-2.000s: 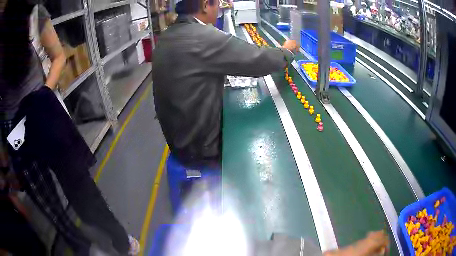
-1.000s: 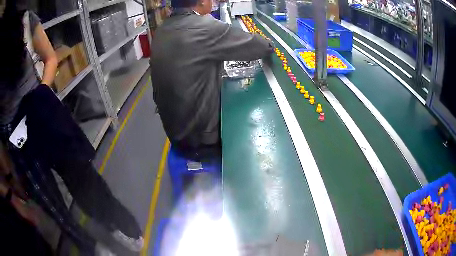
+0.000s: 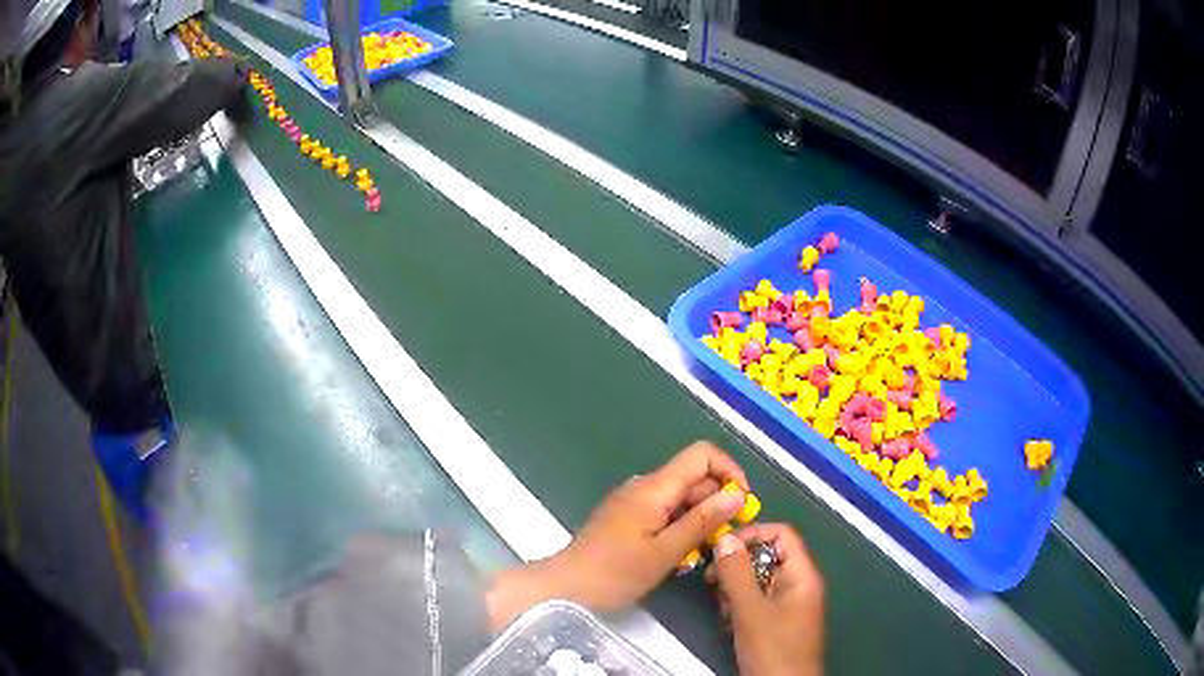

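My left hand (image 3: 647,526) holds yellow plastic pieces (image 3: 739,507) between thumb and fingers over the belt. My right hand (image 3: 772,594) is right beside it, its fingertips at the lower yellow piece, with a small shiny silvery thing (image 3: 763,563) in its curled fingers. Exactly what each hand grips is partly hidden by the fingers. The shallow blue tray (image 3: 1010,568) just beyond holds a heap of yellow and pink pieces. A clear plastic box (image 3: 555,621) with small pale inserts (image 3: 565,660) is at the bottom edge, by my left wrist.
A line of yellow and pink pieces (image 3: 343,167) runs up the green conveyor belt (image 3: 528,357) between silver rails. Another worker (image 3: 79,198) reaches over it at left. A second blue tray (image 3: 442,46) stands beside a metal post (image 3: 349,66). Dark cabinets (image 3: 911,93) stand at far right.
The view has turned right and down. Both my hands are now in view together over the belt, with yellow pieces held; one second ago only a sliver of a hand showed.
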